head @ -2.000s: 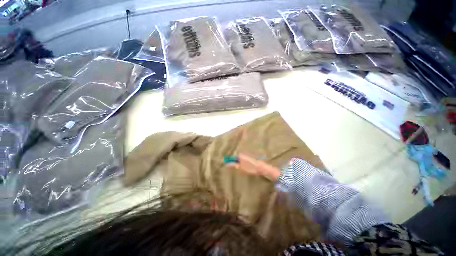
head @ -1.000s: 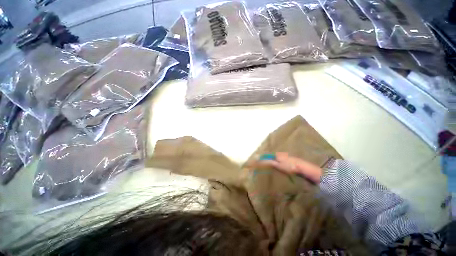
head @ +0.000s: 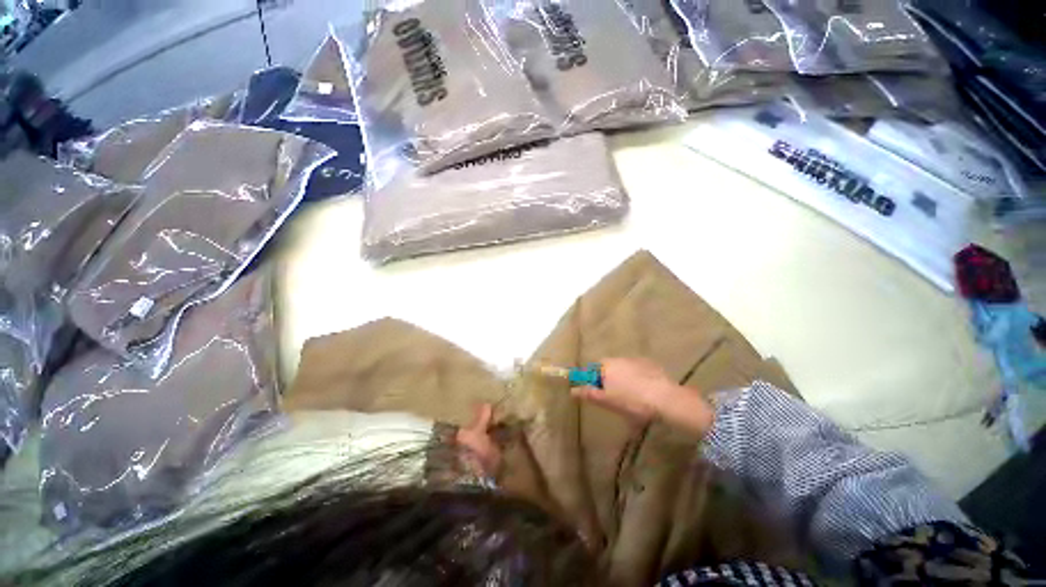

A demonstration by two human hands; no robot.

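Note:
A tan garment (head: 642, 333) lies spread on the cream table in front of me, with a flat folded part, likely a sleeve, reaching left. My right hand (head: 645, 392) holds small snips with teal handles (head: 586, 376); their pale blades point left at a fold in the middle of the garment. My left hand (head: 477, 440) is partly hidden by hair and cloth; its fingers are at the garment's edge below the blades, and it seems to pinch the cloth. The garment's near part is hidden behind my hair.
Clear-bagged brown garments (head: 493, 195) lie at the back, and more bagged pieces (head: 161, 390) are at the left. Flat whitish polybags (head: 837, 184) lie back right. A red-and-black lump (head: 985, 274) and light-blue cloth (head: 1009, 333) are at the right. Dark bagged pieces (head: 998, 80) are far right.
My left hand has come into view at the garment. The snips' pale blades now show, pointing left. The garment's left part, rumpled at first, now lies flatter. The camera view has shifted.

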